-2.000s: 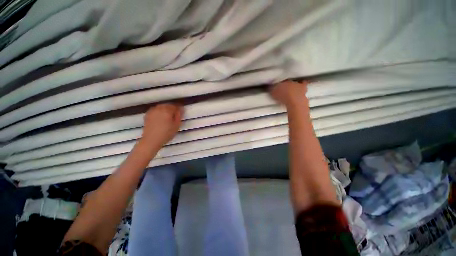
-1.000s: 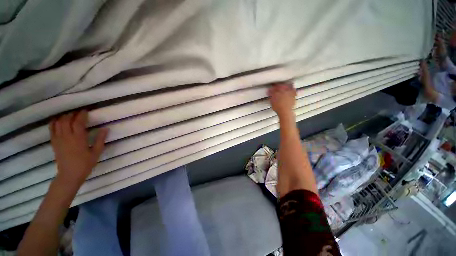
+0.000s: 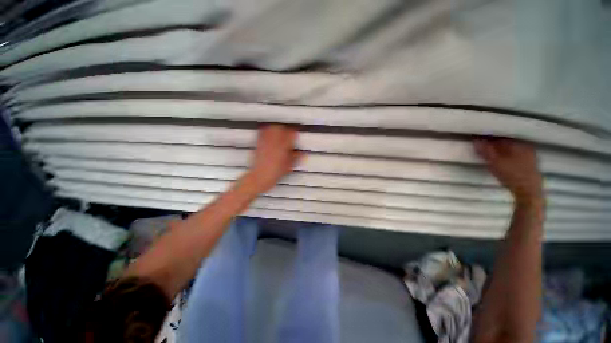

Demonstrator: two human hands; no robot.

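Observation:
A beige curtain panel (image 3: pixel 429 57) spreads across the upper view, loose and wrinkled at the top. Several narrow lengthwise folds (image 3: pixel 375 201) lie parallel along its near edge. My left hand (image 3: pixel 275 155) is on the folds left of the middle, its fingertips tucked into the dark gap behind a fold. My right hand (image 3: pixel 510 164) is on the same line of folds at the right, fingers in the gap. Both hands are bare and slightly blurred. The fingertips are partly hidden, so whether they pinch the cloth is unclear.
My legs (image 3: pixel 315 268) are below the near edge, with a grey bin or padded surface (image 3: pixel 362 295) behind them. Black cloth (image 3: pixel 63 281) and pale cloth lie on the lower left. Patterned cloth (image 3: pixel 449 295) and bluish bundles (image 3: pixel 576 315) lie on the lower right.
The view has swung back left, so the folds' left ends show. Both hands now lie further right in the picture, and more narrow folds show along the near edge.

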